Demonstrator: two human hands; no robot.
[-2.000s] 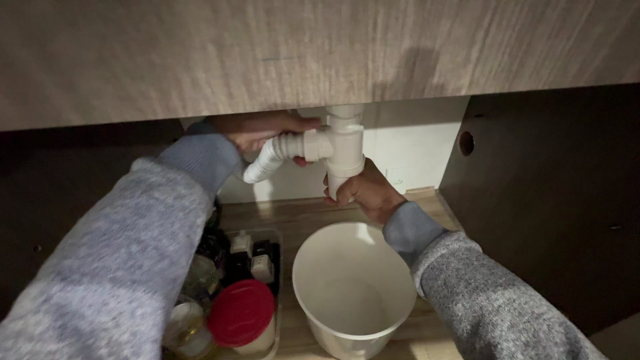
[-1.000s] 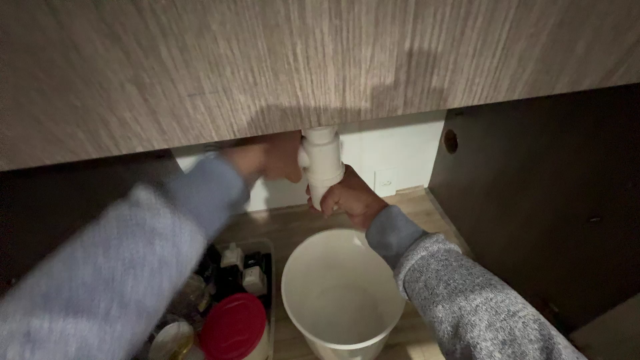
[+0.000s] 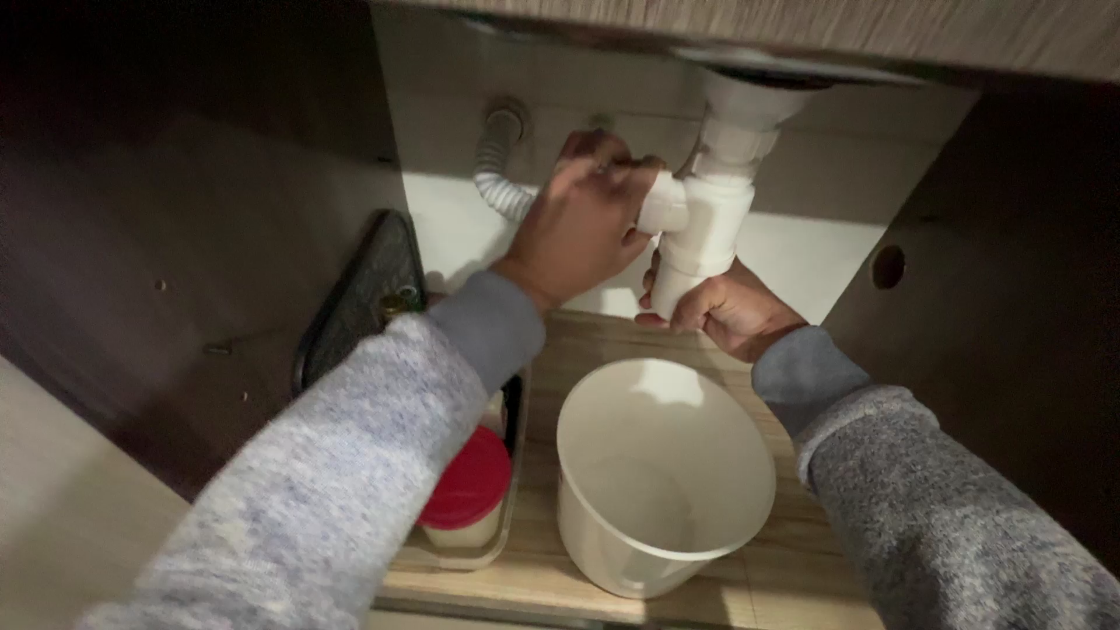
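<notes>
A white plastic sink drain trap (image 3: 713, 219) hangs from the drain outlet (image 3: 754, 109) under the cabinet top. My right hand (image 3: 731, 311) is wrapped around the trap's lower end. My left hand (image 3: 586, 219) is at the side branch (image 3: 665, 203), its fingers around the connection there; motion blurs them. The ribbed white drain hose (image 3: 499, 171) runs from a wall opening down behind my left hand, which hides the hose's other end. Below the trap, a white plastic bucket (image 3: 595, 534) stands on the wood-look cabinet floor.
A clear plastic bin (image 3: 512, 516) left of the bucket holds a tub with a red lid (image 3: 472, 481) and other items partly hidden by my left sleeve. A dark tray-like object (image 3: 363, 297) leans at the left panel. Dark side panels flank the space; the right one has a round hole (image 3: 888, 267).
The view has shifted lower, showing more of the drain and the wall hose. My left hand remains at the side branch with its grip changed; my right hand still holds the trap's lower end.
</notes>
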